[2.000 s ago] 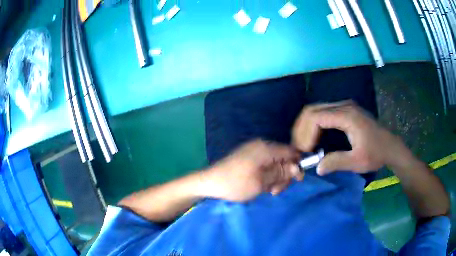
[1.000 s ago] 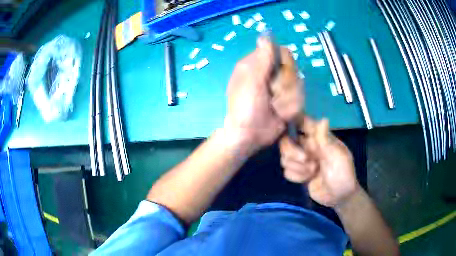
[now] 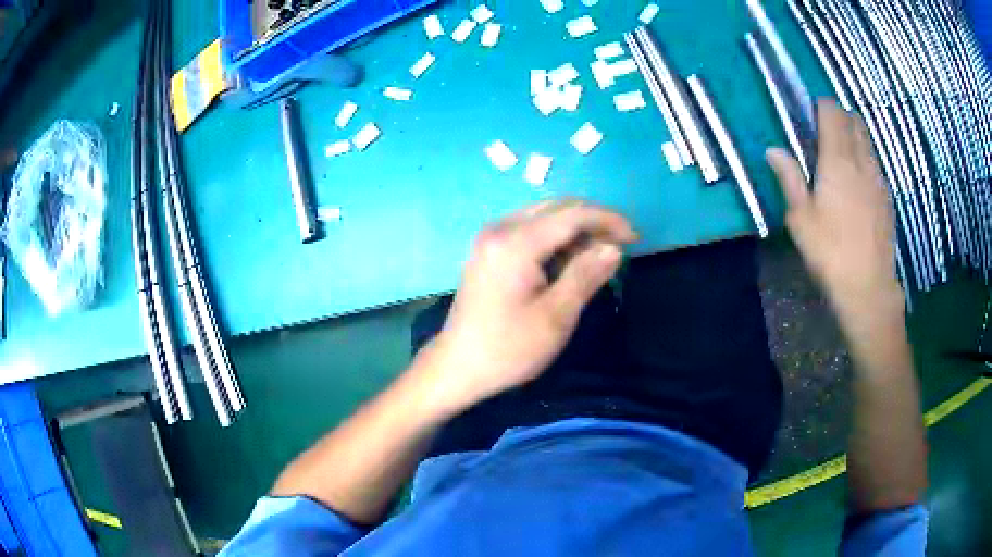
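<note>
My left hand [image 3: 533, 299] is over the bench's front edge and my lap, fingers curled toward the thumb; whether it holds anything is hidden. My right hand [image 3: 843, 218] is blurred at the bench's right side, thumb apart from the fingers. A blurred bright metal tube [image 3: 781, 54] ends at its fingertips; whether it is gripped is unclear. Another short tube [image 3: 775, 93] lies beside it, its near end by the thumb. More short tubes [image 3: 727, 152] lie to the left. Many small white pieces [image 3: 587, 137] are scattered on the green bench [image 3: 403, 229].
Long poles [image 3: 152, 261] overhang the front edge at left. A single tube [image 3: 297, 169] lies centre-left. A blue bin [image 3: 326, 41] with small dark parts and a striped orange patch [image 3: 201, 87] are at the back. Clear plastic wrap [image 3: 57, 218] lies far left. Tube stock [image 3: 903, 131] fans out at right.
My hands were together over the lap, then raised at the bench edge around a dark tube. Now they are apart: the right has moved to the right-side tubes, the left has lowered slightly.
</note>
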